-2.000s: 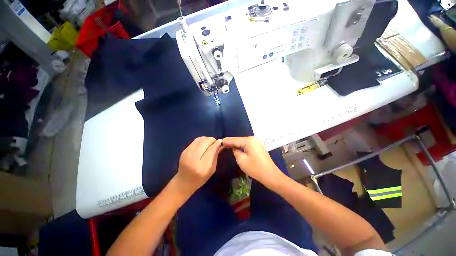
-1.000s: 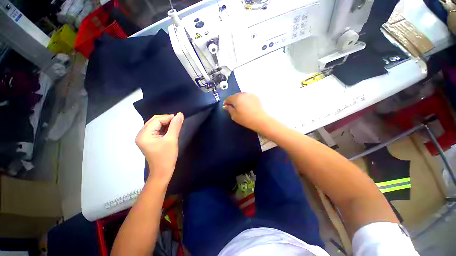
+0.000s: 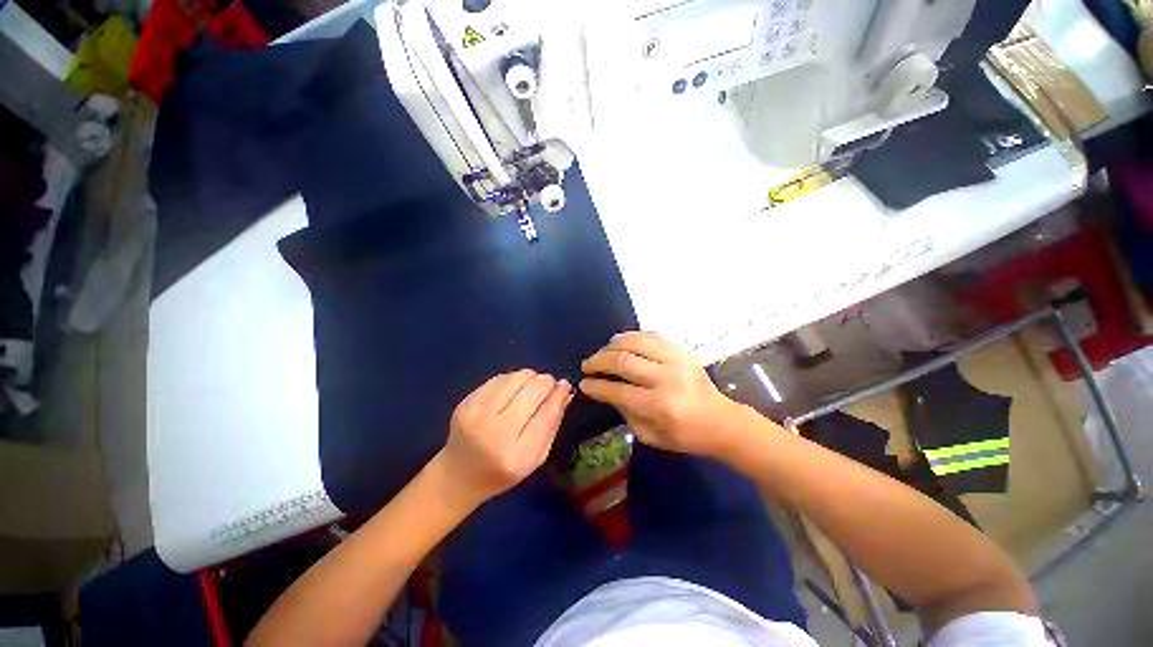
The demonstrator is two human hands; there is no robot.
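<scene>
A dark navy garment panel (image 3: 417, 303) lies flat on the white sewing table, runs under the presser foot (image 3: 527, 225) and hangs over the front edge. My left hand (image 3: 510, 427) pinches the cloth edge near the table's front. My right hand (image 3: 658, 389) pinches the same edge just beside it, fingertips nearly touching. Both hands are bare and well in front of the needle. The white sewing machine (image 3: 683, 63) stands above the cloth, with a bright spot near its needle. The held edge is partly hidden by the fingers.
Yellow-handled snips (image 3: 799, 187) and small dark cloth pieces (image 3: 921, 164) lie under the machine's right end. At right, a metal-framed parts cart (image 3: 999, 360) holds dark pieces, one with reflective tape (image 3: 967, 456). A red crate (image 3: 190, 38) stands at the upper left.
My left hand has moved right and down to the cloth edge. My right hand has moved back from beside the presser foot to meet it. The panel now lies flatter.
</scene>
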